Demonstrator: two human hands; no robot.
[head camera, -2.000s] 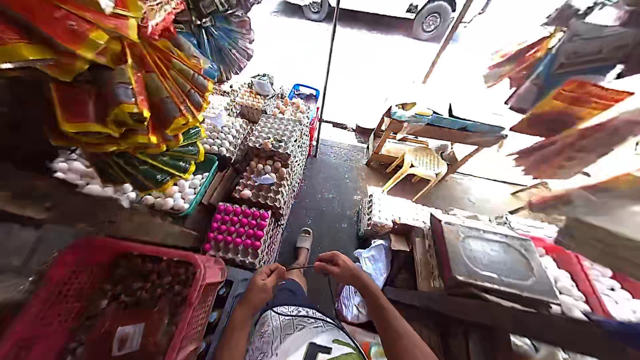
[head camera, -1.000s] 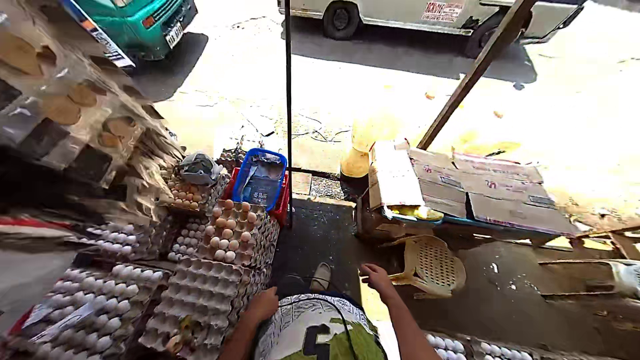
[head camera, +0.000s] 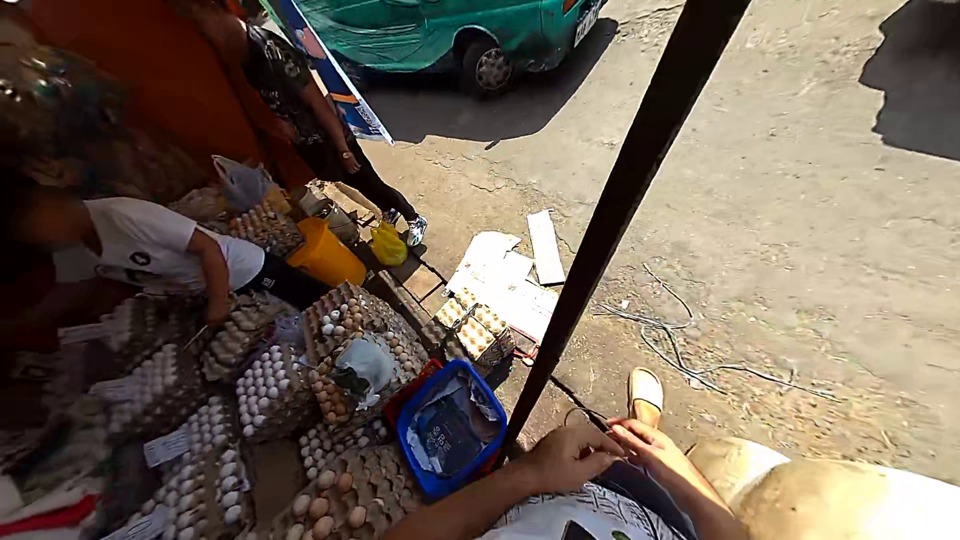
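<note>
My left hand (head camera: 574, 456) and my right hand (head camera: 645, 442) are close together in front of my body at the lower right. A thin dark cord (head camera: 589, 414) runs between and above the fingers, pinched by both hands. Just left of my left forearm is a blue plastic basin (head camera: 452, 429) with paper and a dark item inside. Trays of brown eggs (head camera: 330, 510) lie left of that forearm. A dark post (head camera: 611, 217) rises just beyond my hands. My sandalled foot (head camera: 646, 394) shows past my fingers.
Stacked egg trays (head camera: 266, 386) fill the left, where a person in a white shirt (head camera: 172, 244) reaches over them. Another person (head camera: 300, 97) stands behind. A yellow bucket (head camera: 327, 251), tied egg trays (head camera: 474, 324), loose cord (head camera: 667, 337) on the ground and a green vehicle (head camera: 450, 37) are farther off.
My hands were apart one second ago and are now together at the cord. The view has swung a lot, bringing two people and the tied egg trays into sight.
</note>
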